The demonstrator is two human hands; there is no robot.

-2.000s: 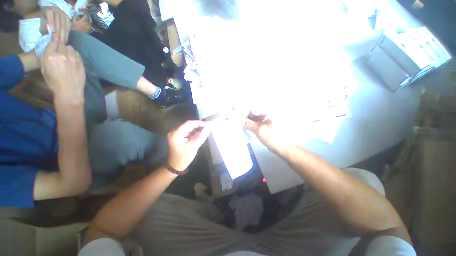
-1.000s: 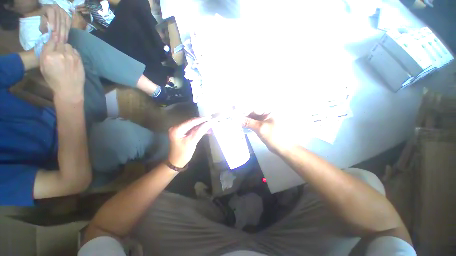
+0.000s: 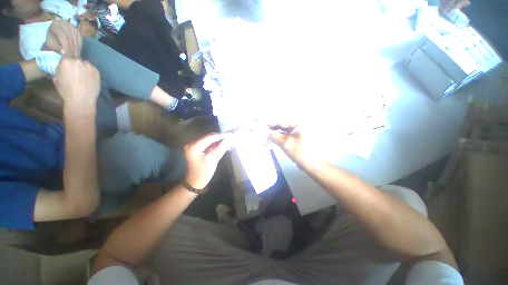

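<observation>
A white paper slip (image 3: 258, 170) hangs down past the near table edge, its print washed out by glare. My left hand (image 3: 206, 158) pinches its top edge at the left between thumb and fingertips. My right hand (image 3: 289, 143) pinches the top edge at the right. The fingertips and the slip's top edge are partly lost in the glare. Flat printed sheets (image 3: 365, 139) lie on the table to the right of my right hand.
The pale table (image 3: 418, 142) is strongly overexposed. A grey-sided block with a white printed face (image 3: 440, 67) stands at its right. A loose heap of slips (image 3: 210, 72) lies along the left edge. A seated person in blue (image 3: 33, 150) is at left. Brown cardboard (image 3: 484, 195) is at right.
The slip has swung and shifted slightly in my hands, which stay at almost the same place. A hand has appeared at the top right beyond the block. The neighbour's hands have moved slightly.
</observation>
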